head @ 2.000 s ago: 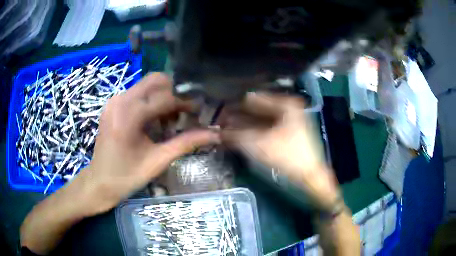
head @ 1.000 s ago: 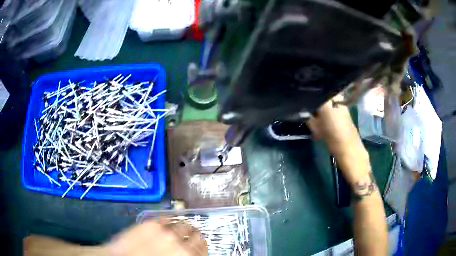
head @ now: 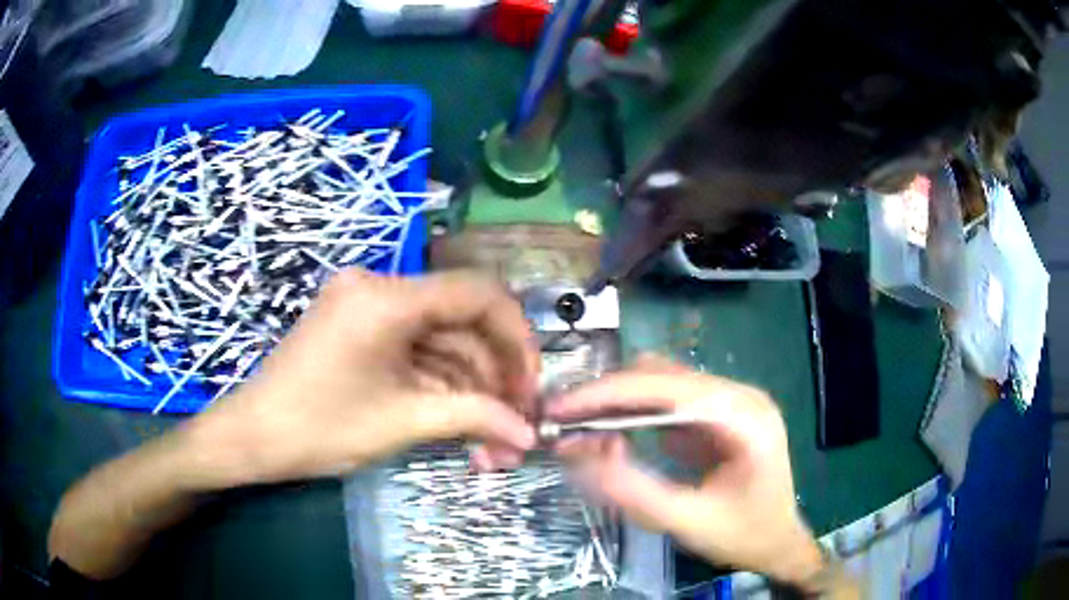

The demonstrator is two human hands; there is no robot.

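Observation:
My left hand (head: 399, 381) and my right hand (head: 692, 457) meet in front of the press, blurred. A thin pale pin (head: 633, 422) lies across my right fingers, its left end at my left fingertips. Whether a small black part is at that end is hidden. Just behind my hands the silver fixture block (head: 600, 307) sits on the brownish press base plate (head: 504, 249), with a dark round hole or ring on it. The clear front tub (head: 366, 551) holds pale pins, partly under my hands. The blue tray (head: 73, 316) on the left holds a loose heap of pins.
The green press column base (head: 522, 162) and the dark press arm (head: 809, 106) stand behind the block. A clear tub with black parts (head: 750, 252) is right of the press. A black slab (head: 844, 352), papers (head: 1008, 281) and a blue crate (head: 938, 527) are further right.
My right hand has come back from the black-parts tub area and my left hand has risen from the front tub. They now meet around a pin. The view has shifted.

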